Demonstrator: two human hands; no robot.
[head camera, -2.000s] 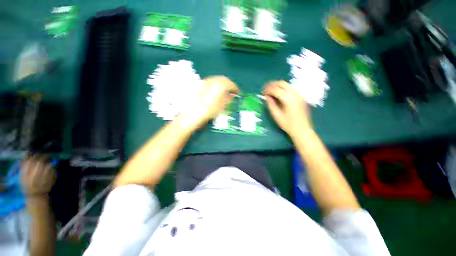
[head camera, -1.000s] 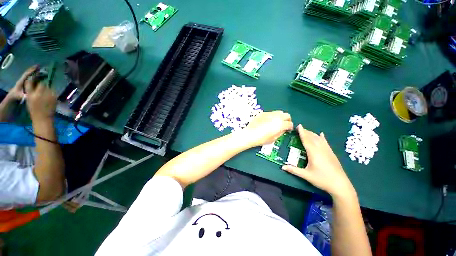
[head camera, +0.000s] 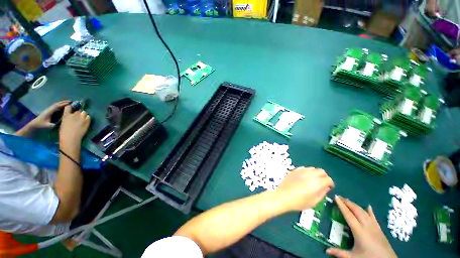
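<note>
A green circuit board panel (head camera: 308, 222) with white blocks lies on the bench near the front edge. My left hand (head camera: 306, 188) is over its upper left part, fingertips pinched together; whether a small part is between them cannot be seen. My right hand (head camera: 364, 229) rests at the panel's right side, thumb and fingers spread around its edge. A heap of small white parts (head camera: 266, 166) lies left of the panel, partly beside my left forearm. A second heap (head camera: 402, 212) lies to the right of my right hand.
A black slotted rack (head camera: 208, 138) stands left. A single board panel (head camera: 278, 119) lies beyond the left heap. Board stacks (head camera: 364, 142) stand beyond the work spot. A wire reel (head camera: 440, 174) and small board (head camera: 443, 224) are at right. A person works at left by a black unit (head camera: 128, 132).
The view has turned left and up, so the bench items sit lower and further right. Both hands stay at the panel. My left hand is still pinched over it.
</note>
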